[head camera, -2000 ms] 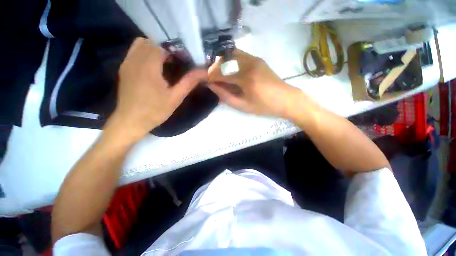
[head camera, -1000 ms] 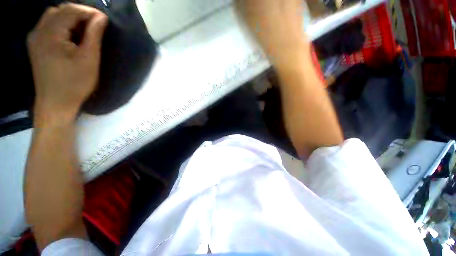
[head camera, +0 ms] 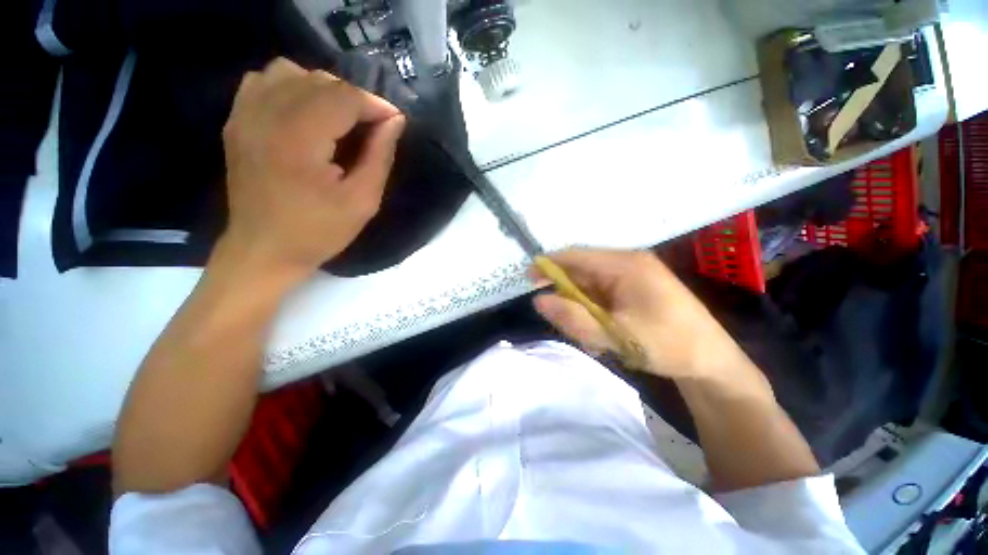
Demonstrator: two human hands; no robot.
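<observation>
A dark cloth piece (head camera: 417, 211) with a rounded edge lies on the white machine table at the presser foot (head camera: 417, 63). My left hand (head camera: 309, 163) is on the cloth, thumb and forefinger pinched together at its upper part. My right hand (head camera: 639, 314) holds the gold-handled scissors (head camera: 504, 211). Their dark blades point up and left, with the tips over the dark cloth near my left fingertips. I cannot tell whether the blades are apart. A white ribbed tension knob (head camera: 498, 78) is right of the presser foot.
Dark cloth with a pale stripe (head camera: 103, 152) lies at the left. An open brown cardboard box (head camera: 789, 108) with small parts is at the table's right end. Red crates (head camera: 731, 252) are below the table edge. A printed scale (head camera: 401, 325) runs along the front edge.
My right hand has left the needle area and now holds the scissors, which lay on the table right of the needle. My left hand remains on the cloth. The view swung away and back.
</observation>
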